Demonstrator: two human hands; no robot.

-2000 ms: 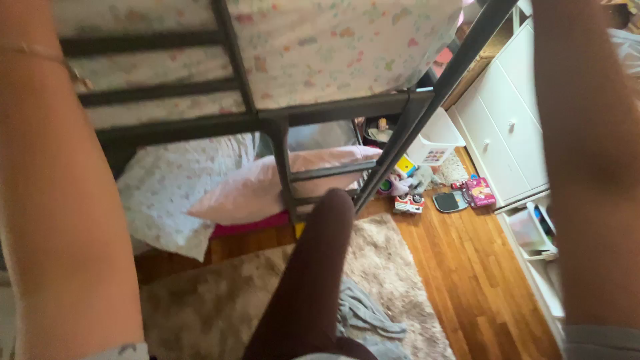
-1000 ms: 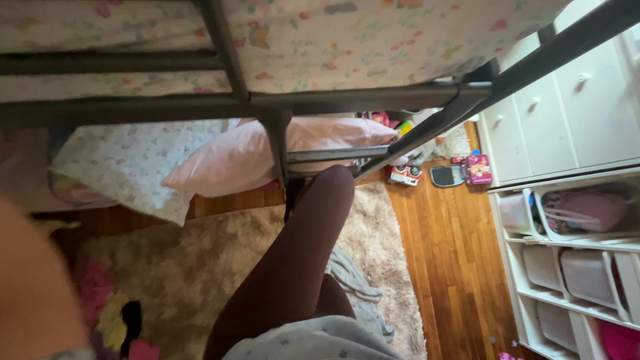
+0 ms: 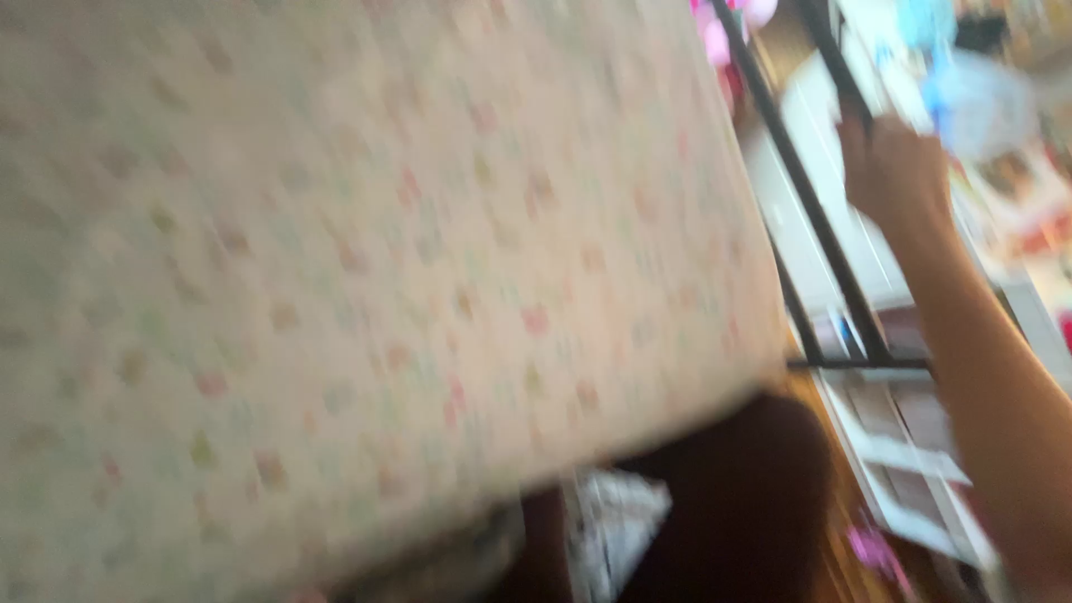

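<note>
My right hand, blurred, is closed around a dark metal rail of the bunk bed at the upper right. The forearm runs down toward the lower right. A mattress in a floral sheet fills the left and middle of the view. More dark bars stand between the mattress and my hand. My dark-clad knee is bent by the mattress edge at the bottom. My left hand is out of view.
Beyond the bars at the right are a white dresser and a white shelf unit with bins. A pink item lies low at the right, near the wooden floor. Blurred colourful things are at the upper right.
The view has moved a lot, up over the top mattress. My right hand now shows on the rail; it was not visible one second ago. The left arm has left the view.
</note>
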